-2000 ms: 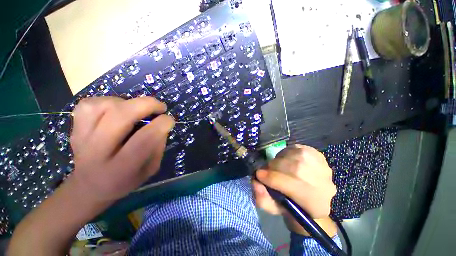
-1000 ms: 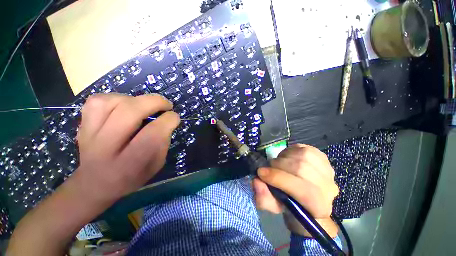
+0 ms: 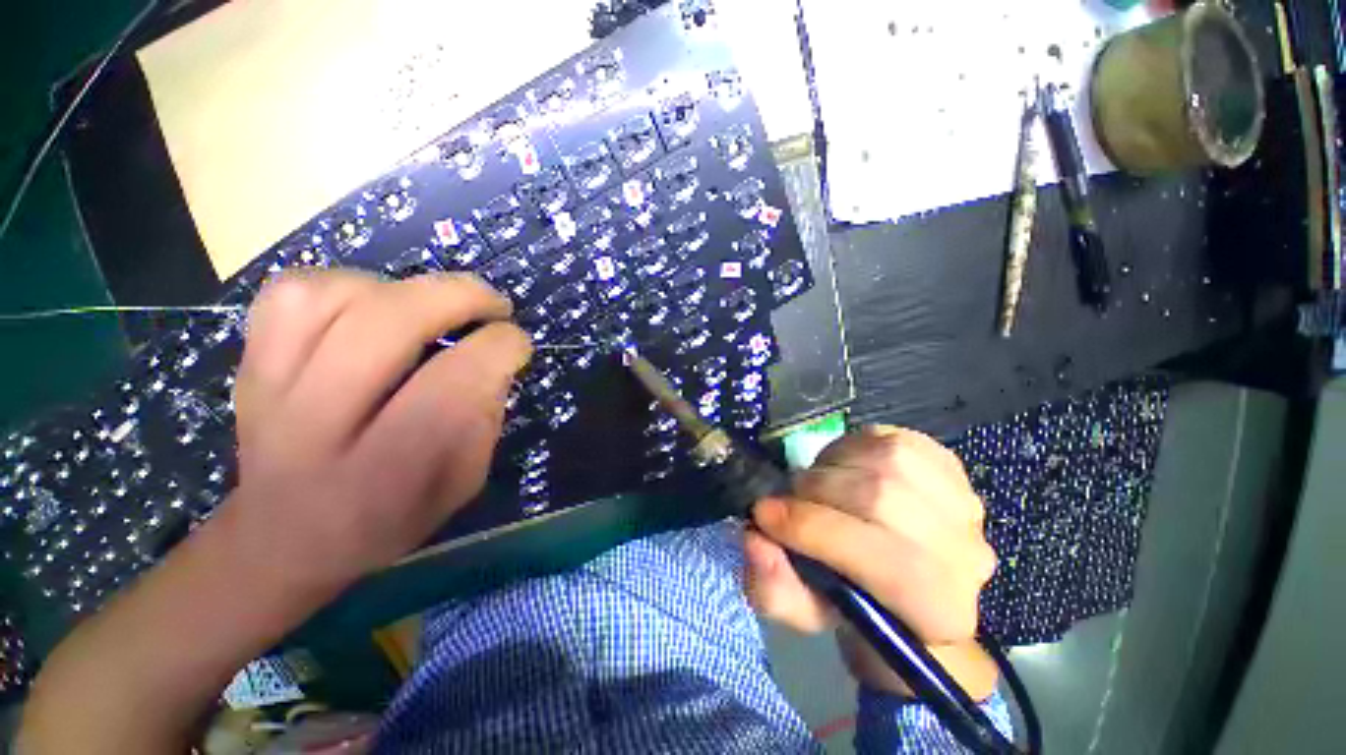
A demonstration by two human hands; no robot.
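A long black keyboard PCB (image 3: 591, 170) with shiny pads and small white-and-red squares lies slanted in front of me. My right hand (image 3: 886, 553) grips the black handle of the soldering iron (image 3: 712, 443); its tip is at a pad near the board's middle. My left hand (image 3: 369, 398) is over the board, thumb and forefinger pinched on a thin solder wire (image 3: 118, 311) that runs off to the left. The wire's end reaches toward the iron tip. Dark tweezers, mostly hidden, also seem to be in the left hand. Whether wire and tip touch is too small to tell.
A pale sheet (image 3: 281, 118) lies behind the board. At right are white paper (image 3: 930, 118), a mottled stick (image 3: 1019, 221), a black-handled tool (image 3: 1085, 221) and a brown-olive tin (image 3: 1174, 96). Another PCB (image 3: 1078, 509) lies at lower right.
Since two seconds ago my left hand has shifted slightly right. The iron tip drew back a little from the pad, showing a white-and-red square, and is now back on that spot.
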